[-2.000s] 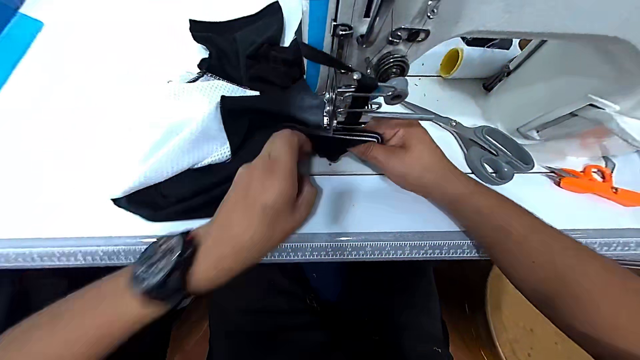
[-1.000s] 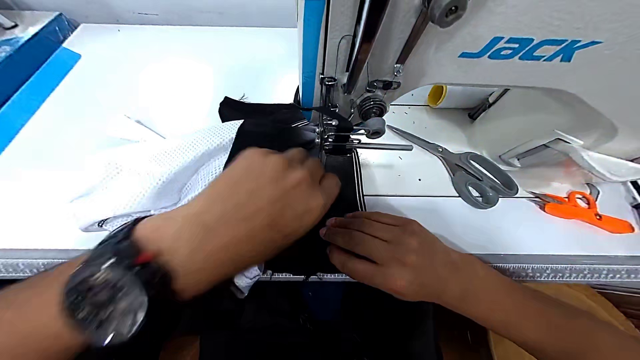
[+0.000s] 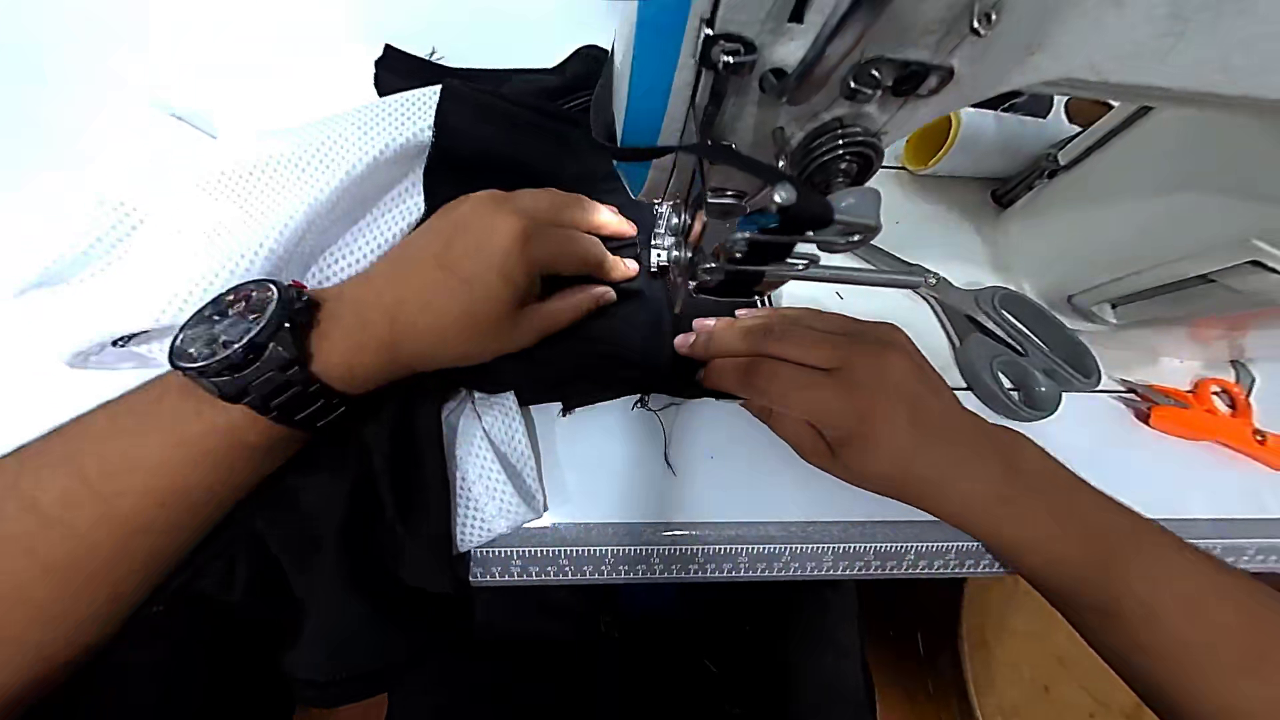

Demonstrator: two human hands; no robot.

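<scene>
Black fabric (image 3: 520, 150) joined to white perforated mesh fabric (image 3: 340, 170) lies under the presser foot (image 3: 665, 240) of a Jack sewing machine (image 3: 1000, 50). With a black watch on its wrist, my left hand (image 3: 480, 270) presses flat on the black fabric, fingertips just left of the foot. My right hand (image 3: 830, 380) rests its fingertips on the fabric's right part, in front of the needle area. Neither hand is closed round the cloth. A narrow black strip (image 3: 700, 152) runs across the machine head. Loose threads hang from the fabric's near edge.
Grey-handled scissors (image 3: 1030, 350) lie on the table right of the foot, with orange thread snips (image 3: 1215, 415) farther right. A white cone with a yellow rim (image 3: 935, 142) sits behind the machine arm. A measuring scale (image 3: 730, 562) runs along the table's front edge.
My left hand has moved off the fabric's front part to lie flat left of the foot. The black fabric is spread wider than two seconds ago. The view has shifted closer.
</scene>
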